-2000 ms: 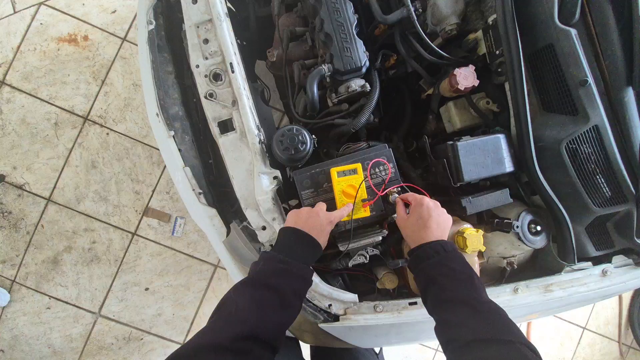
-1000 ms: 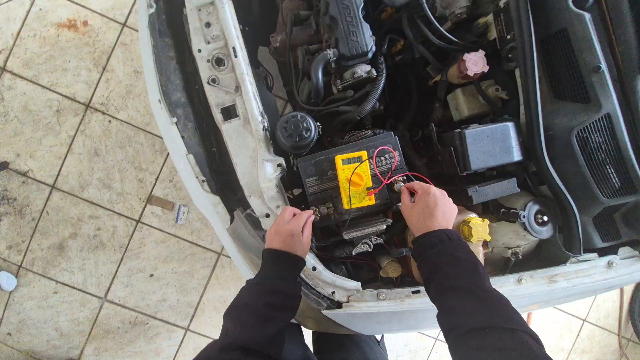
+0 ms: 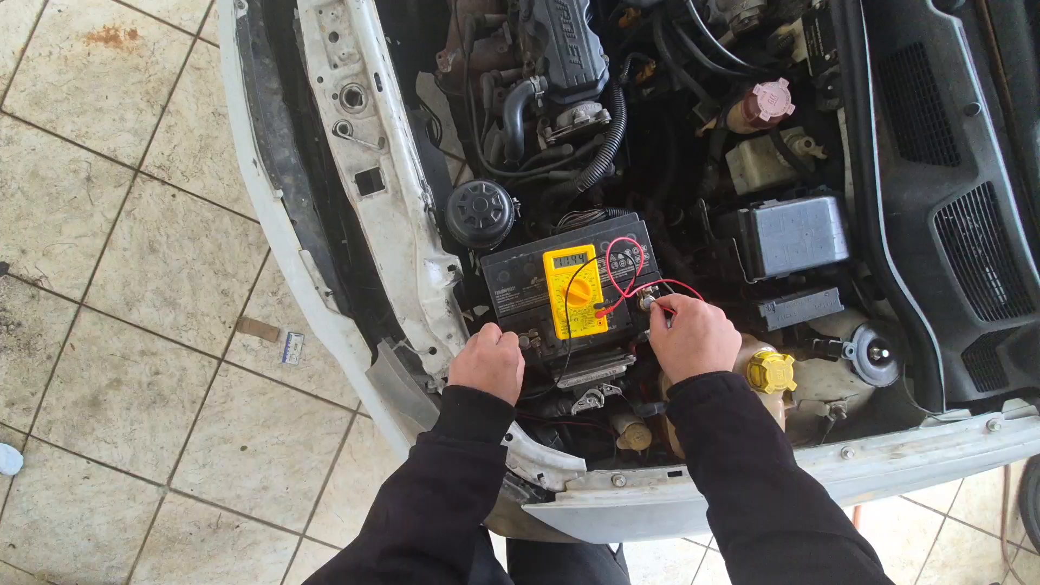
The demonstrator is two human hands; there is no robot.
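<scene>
A yellow digital multimeter with an orange dial and digits on its display lies on top of the black car battery. My right hand pinches the red test lead's probe at the battery terminal on the right. My left hand is closed beside the other battery terminal; the black test lead loops down from the meter toward it. The black probe itself is hidden by the fingers. The red lead curls over the battery's right half.
Around the battery are a round black canister, the engine cover, a black fuse box and a reservoir's yellow cap. The car's white front panel runs along the left, its fender edge below.
My left hand was touching the multimeter two seconds ago, and is now by the left battery terminal. My right hand stays at the right terminal with the red probe.
</scene>
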